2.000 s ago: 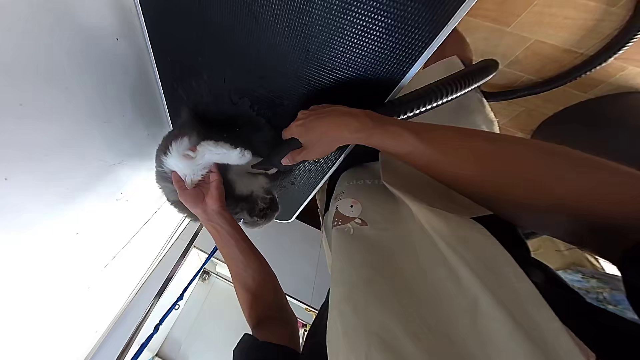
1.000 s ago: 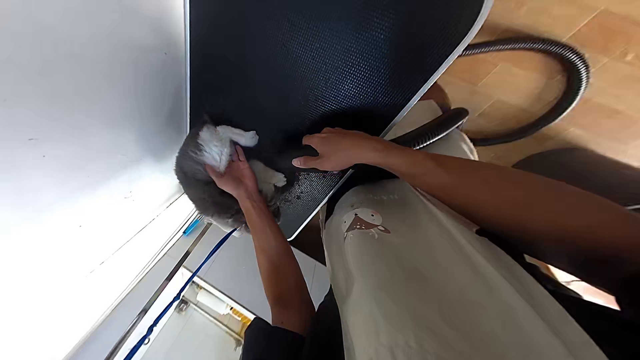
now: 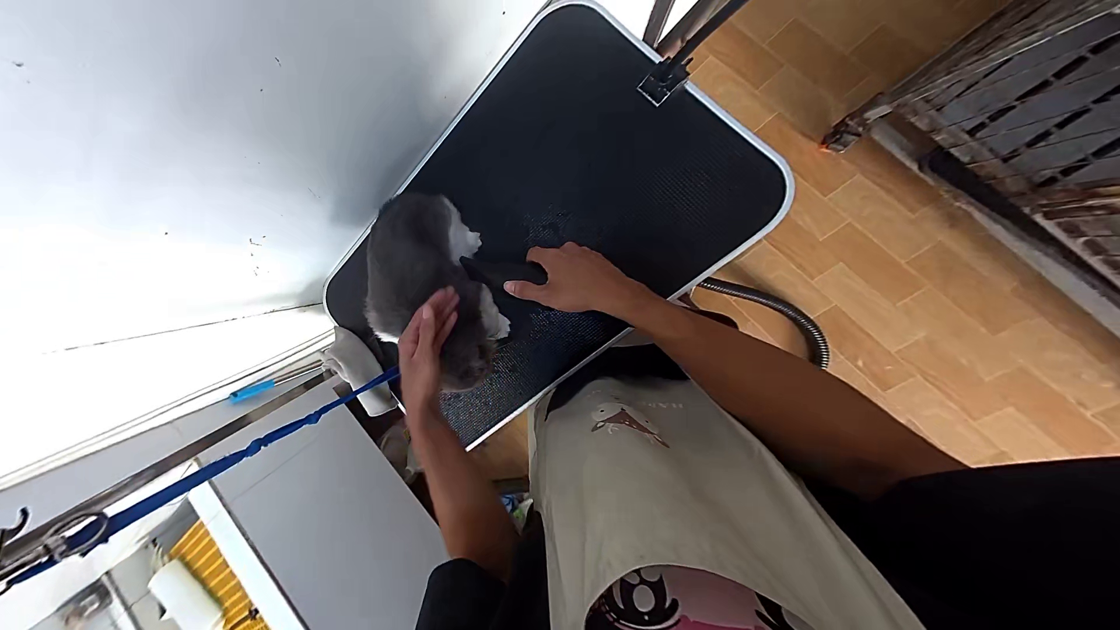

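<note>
A grey and white cat (image 3: 407,262) lies on the black textured mat of a grooming table (image 3: 630,157), close to the white wall. My left hand (image 3: 427,337) rests flat on the cat's upper body, fingers extended. In my right hand (image 3: 577,278) is a black dryer nozzle (image 3: 500,271), its tip pointed at the cat's belly between the white legs. A blue strap (image 3: 262,442) runs from beside my left wrist to the lower left.
A black clamp (image 3: 663,80) grips the table's far edge. A ribbed hose (image 3: 779,306) hangs beyond the right edge, over the tiled floor. A rolled light towel (image 3: 359,367) lies at the table's left corner. A metal cage (image 3: 1032,114) stands at upper right.
My left hand has moved from the cat's white underside onto its grey fur, and the cat's legs now point more to the right. The view has turned considerably.
</note>
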